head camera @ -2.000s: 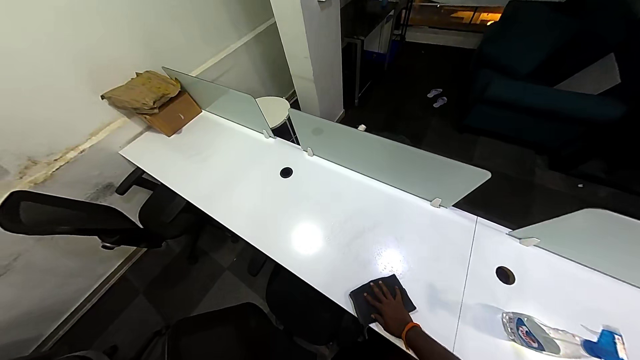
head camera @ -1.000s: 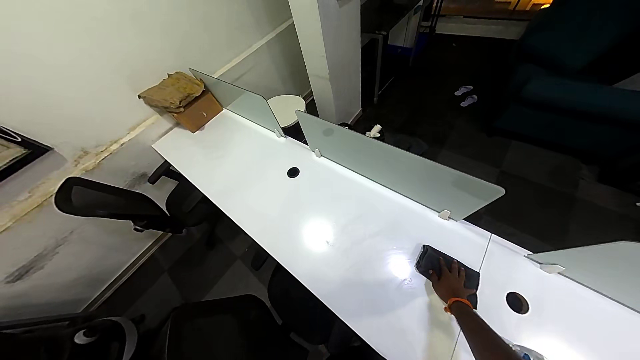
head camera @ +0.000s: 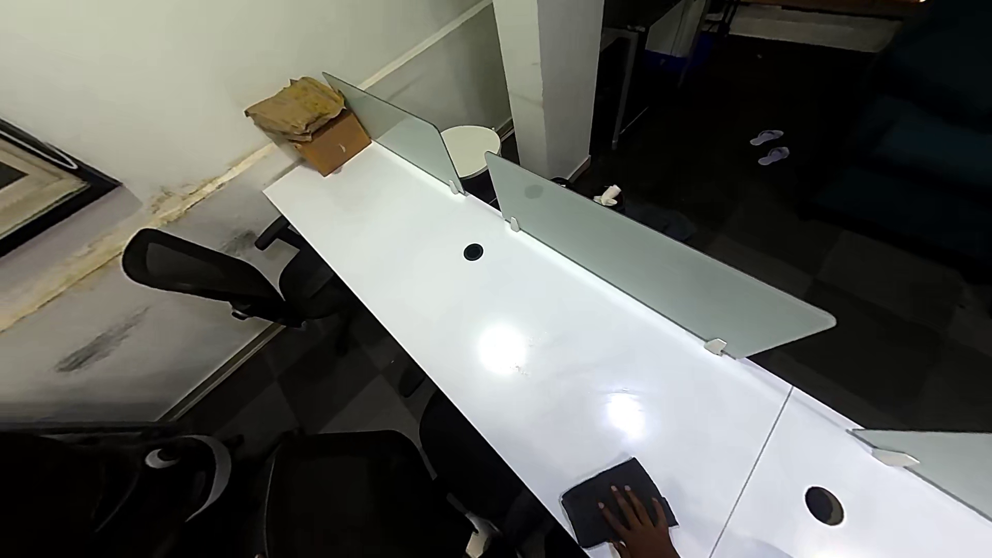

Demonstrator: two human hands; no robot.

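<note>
My right hand [head camera: 642,527] lies palm down on a folded black cloth [head camera: 597,504], with its fingers spread over the cloth's right part. The cloth rests flat on the white desk top [head camera: 418,271], by the near edge and left of the seam between two desk sections. The wrist is cut off by the bottom of the view. My left hand is not in view.
Frosted glass dividers [head camera: 651,256] stand along the far edge. A cardboard box [head camera: 335,143] with brown paper on it sits at the far end. Black mesh chairs [head camera: 205,267] line the near side. A round cable hole [head camera: 824,505] is at right.
Between one second ago and now, my right hand and the black cloth have moved from beside the desk seam back to the near edge. The spray bottle seen two seconds ago is out of view.
</note>
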